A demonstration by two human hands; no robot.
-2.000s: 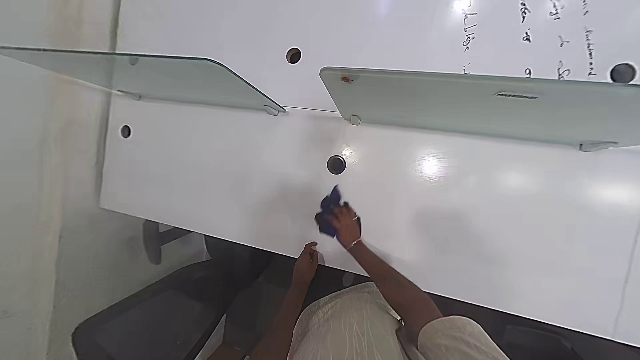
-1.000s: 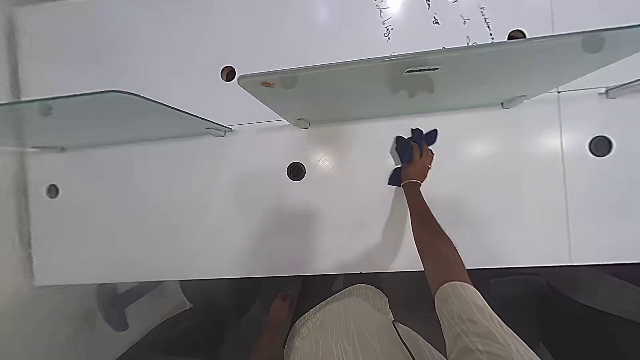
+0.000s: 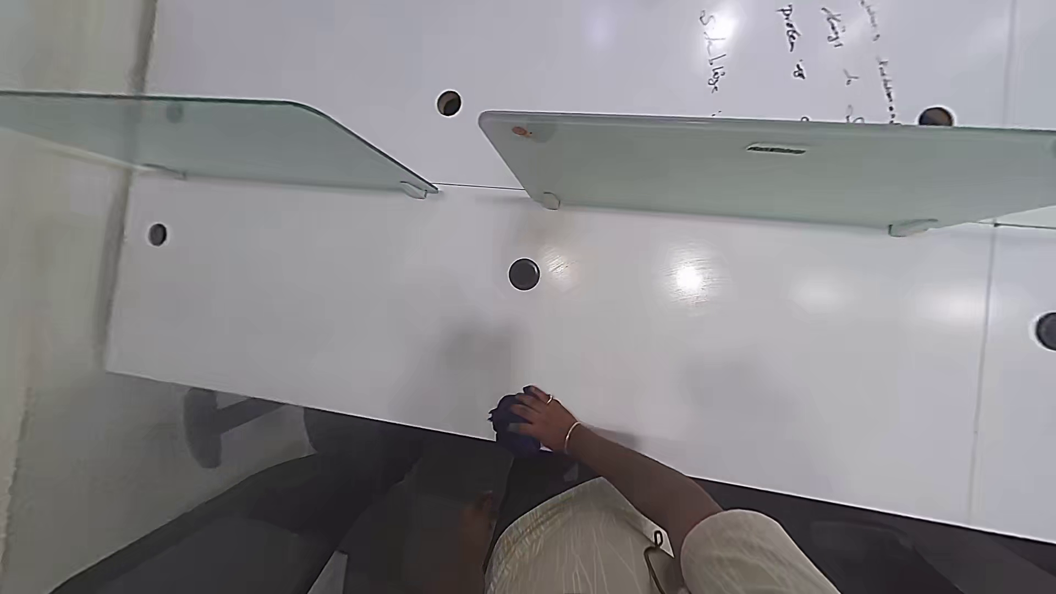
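A dark blue cloth [image 3: 513, 422] lies bunched at the near edge of the white desk [image 3: 346, 313]. My right hand [image 3: 544, 419], with a ring and a thin bangle, is closed over the cloth and presses it against the desk's edge. My left hand [image 3: 478, 507] hangs low beside my body, below the desk edge; it is dim, and its fingers cannot be made out clearly.
Two frosted glass dividers [image 3: 247, 144] [image 3: 742, 173] stand across the desk on small clamps. Round cable holes [image 3: 524, 274] [image 3: 157, 234] pierce the top. Handwriting marks the far desk surface [image 3: 577, 49]. A black chair [image 3: 239, 528] is at the lower left, near the wall [image 3: 49, 330].
My right hand, with the cloth, has come from near the right-hand divider back to the desk's near edge. My left hand, at the desk edge two seconds ago, is now below it. The view has shifted.
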